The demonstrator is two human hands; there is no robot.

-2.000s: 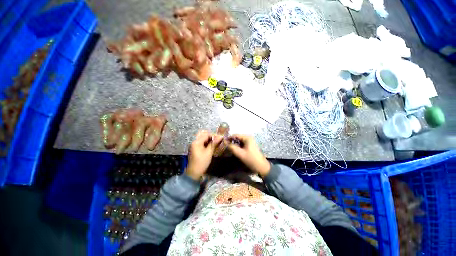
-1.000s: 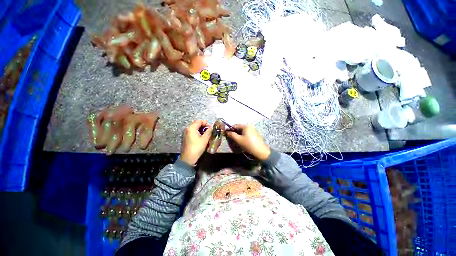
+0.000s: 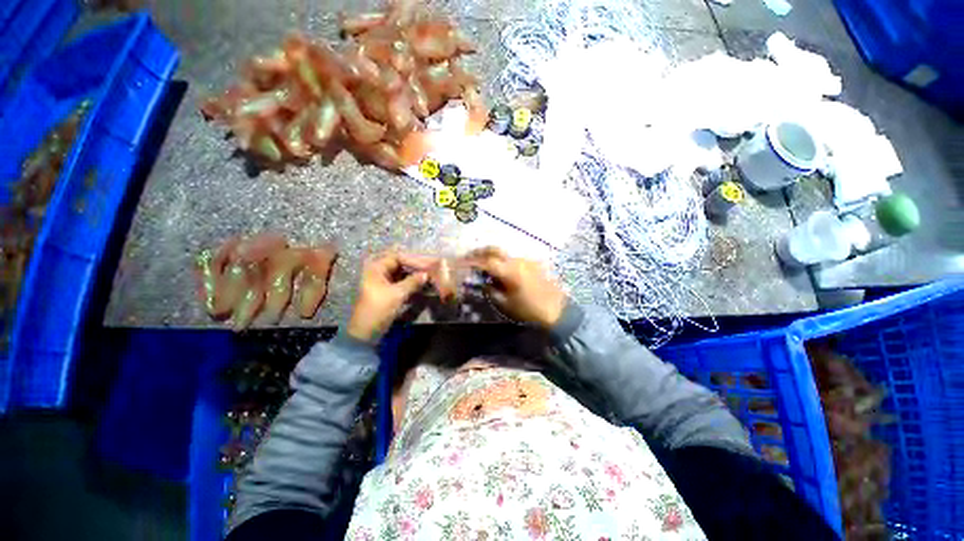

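Note:
My left hand (image 3: pixel 383 291) and my right hand (image 3: pixel 520 283) are close together above the table's front edge. A small orange-brown moulded piece (image 3: pixel 445 279) is between them, blurred. The fingertips of my left hand pinch its left side. The fingers of my right hand are bent at its right side; something small and dark there is too blurred to name. A row of orange-brown pieces (image 3: pixel 266 279) lies to the left, and a large heap of them (image 3: pixel 349 90) at the back. Small round parts with yellow faces (image 3: pixel 446 197) lie on white paper.
Tangled white cord (image 3: pixel 650 238) lies right of my hands. Beyond it are white cloths (image 3: pixel 729 93), a white pot (image 3: pixel 779 155), a clear container (image 3: pixel 817 239) and a green ball or lid (image 3: pixel 897 215). Blue crates stand left (image 3: pixel 100 201) and right (image 3: pixel 799 423). A blue tray (image 3: pixel 206 465) is below the table edge.
My left hand has moved left, away from my right hand. The held piece has shifted slightly left and up. The view has shifted a little.

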